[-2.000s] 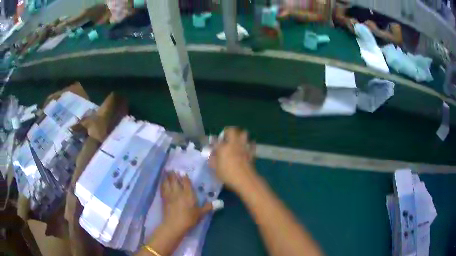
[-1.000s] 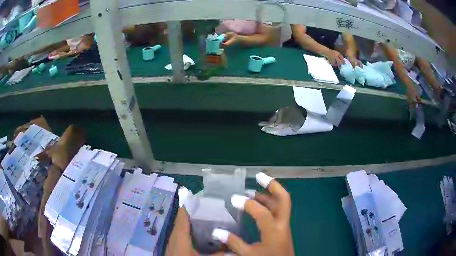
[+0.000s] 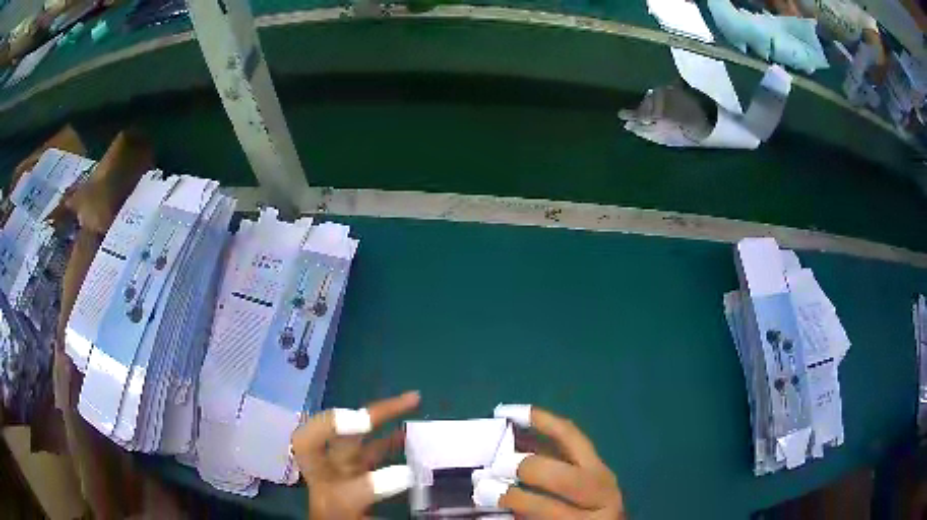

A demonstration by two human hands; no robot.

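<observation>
A folding carton is at the bottom centre, its white end and open mouth towards me, dark inside. My left hand is at its left side, thumb against the carton and index finger extended away. My right hand holds its right side, with fingertips at the mouth. White wraps cover several fingertips. The far part of the carton is cut off by the picture's lower edge. Stacks of flat carton blanks, white and light blue with dark round-headed pictures, lie to the left.
A smaller pile of blanks lies at right, with more at the right edge. A brown shipping carton holding blanks stands at far left. A pale rail and post border the dark green belt, where a curled white sheet lies.
The view has tilted down. Two seconds ago my hands were at the left stack. One second ago they held a greyish carton near the rail; now a white carton end faces me lower down.
</observation>
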